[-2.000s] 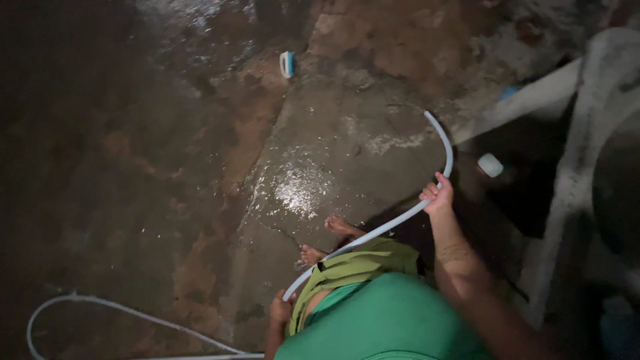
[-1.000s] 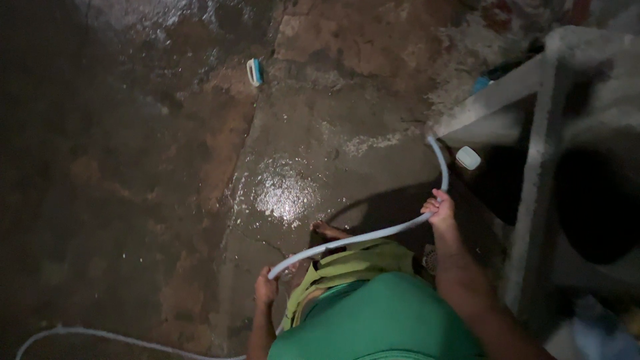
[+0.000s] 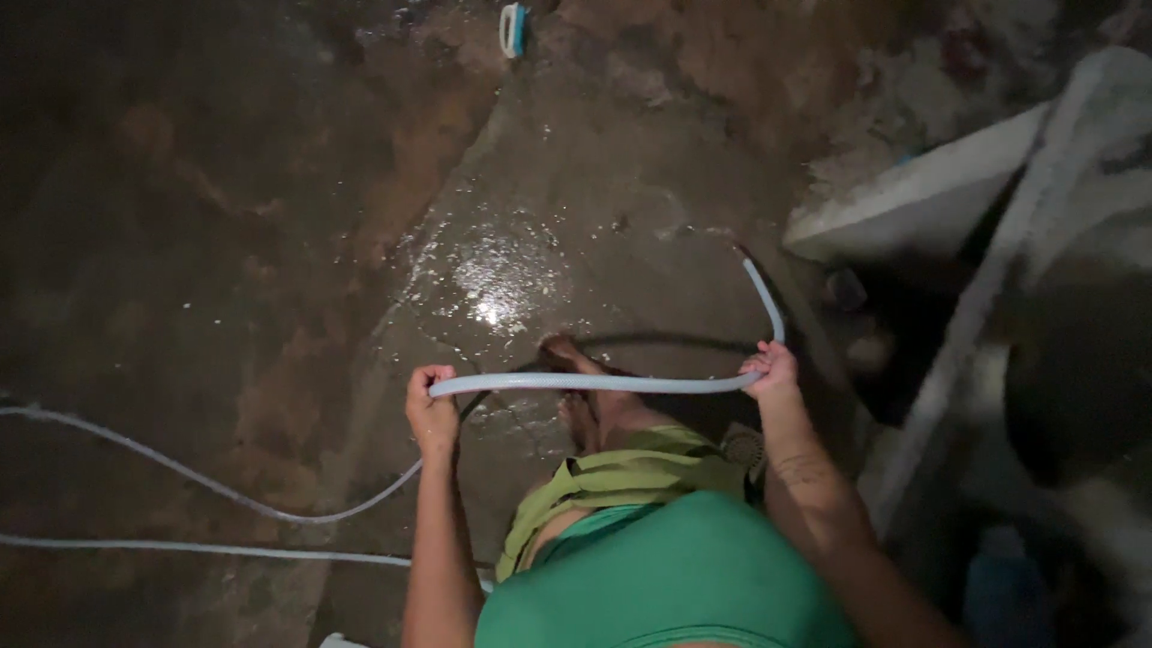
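Observation:
A pale flexible hose (image 3: 594, 384) runs nearly straight across in front of my body, between both hands. My left hand (image 3: 434, 405) is closed round it at the left. At the right my right hand (image 3: 771, 367) grips the same hose nearer its free end, which curves up and away past the fingers, over the wet floor. From my left hand the hose drops behind the forearm, and more of its length lies over the floor at the left. My bare feet are below the stretched part.
A scrub brush (image 3: 513, 31) with a white handle and blue part lies on the wet concrete floor (image 3: 621, 180) at the top. Concrete slabs (image 3: 936, 193) stand at the right beside a dark recess. A round drain grate (image 3: 743, 445) is near my right forearm.
My left hand has moved up and away from my body, and the hose between my hands has gone from slanting to nearly level. Both hands still hold it.

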